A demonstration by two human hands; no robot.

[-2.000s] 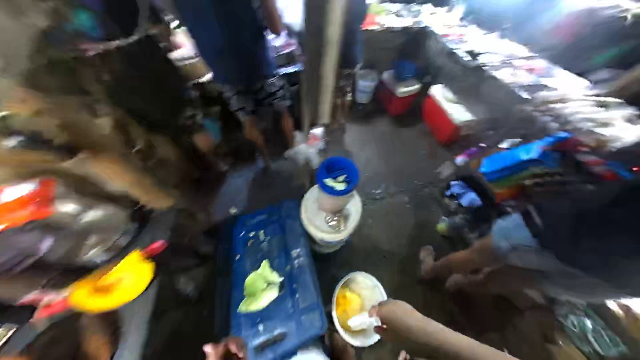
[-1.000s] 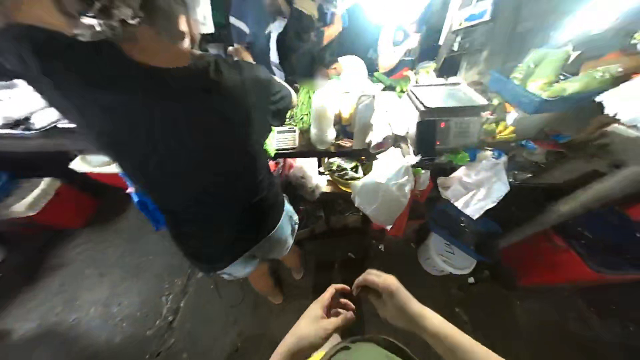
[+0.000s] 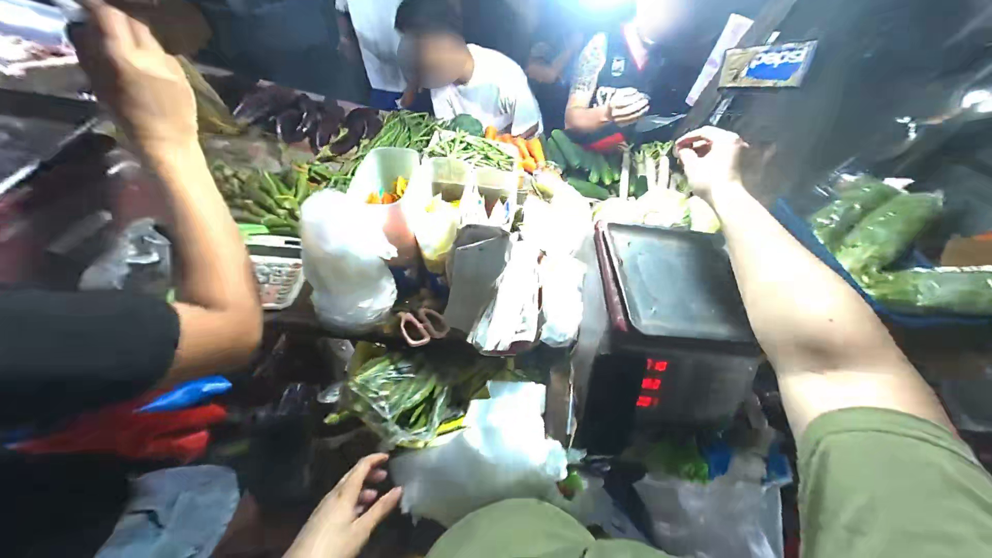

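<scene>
My right hand (image 3: 709, 159) is raised beyond the scale at the upper right, fingers curled, close to the pale vegetables; whether it holds anything cannot be made out. Below that forearm sits a digital scale (image 3: 674, 283) with a bare metal pan and red digits. Low in the view, my left hand (image 3: 356, 504) has its fingers apart and holds nothing, beside a white plastic bag (image 3: 480, 457). Above this bag lies a plastic bag of green vegetables (image 3: 407, 395). Pink-handled scissors (image 3: 422, 327) rest at the stall's edge, beneath a bundle of white plastic bags (image 3: 345, 260).
A co-worker's arm (image 3: 213, 256) reaches up at the left, near a calculator (image 3: 275, 275). Green beans (image 3: 469, 149), carrots (image 3: 529, 151), eggplants (image 3: 310, 124) and cucumbers (image 3: 577, 159) cover the stall. Wrapped green vegetables (image 3: 883, 225) fill a blue crate at right. People stand across the stall.
The view has swung up to the stall. My hands, close together one second ago, are now apart: the right stretched out over the stall, the left low.
</scene>
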